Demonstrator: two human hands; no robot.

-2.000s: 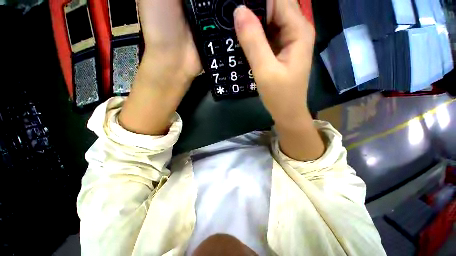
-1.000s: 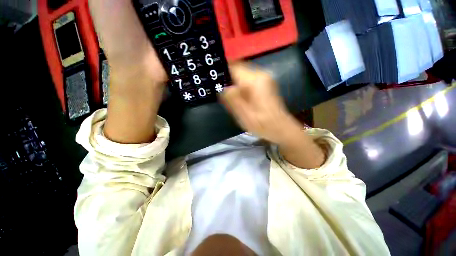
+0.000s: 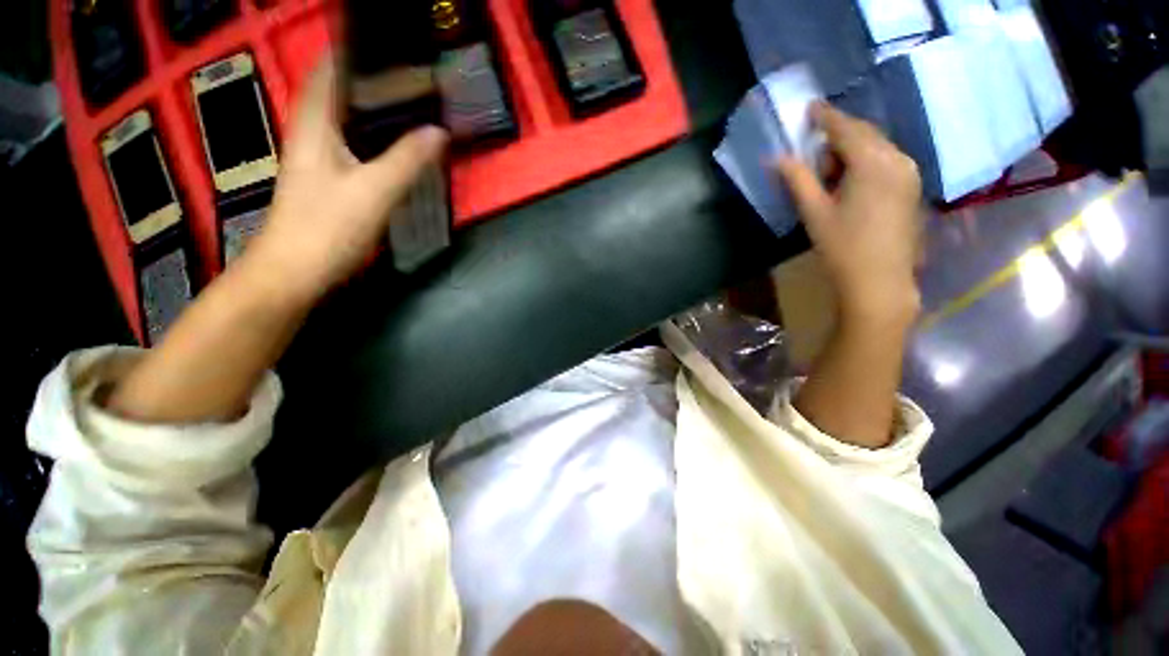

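Note:
My left hand (image 3: pixel 327 212) is at the red tray (image 3: pixel 513 186), its thumb and fingers around a blurred phone half-assembly (image 3: pixel 421 228). The speckled lower part of that phone sticks out below my thumb, past the tray's front edge; its upper part is dark and partly hidden. My right hand (image 3: pixel 862 205) is at the nearest keypad stack (image 3: pixel 754 151) on the right, thumb and fingers pinching at its white-faced end piece (image 3: pixel 792 109). Whether that piece is off the stack cannot be told.
More half-assemblies with gold-framed screens (image 3: pixel 235 122) lie in the tray at left, and a phone part (image 3: pixel 590 58) sits in a right slot. More white-faced stacks (image 3: pixel 974 115) stand at far right. A clear plastic bag (image 3: pixel 737 344) hangs by the dark green bench edge (image 3: pixel 564 288).
The phone with large white numbers held earlier is no longer seen with its number face showing. My left hand is lower over the tray, and my right hand has moved right to the stack.

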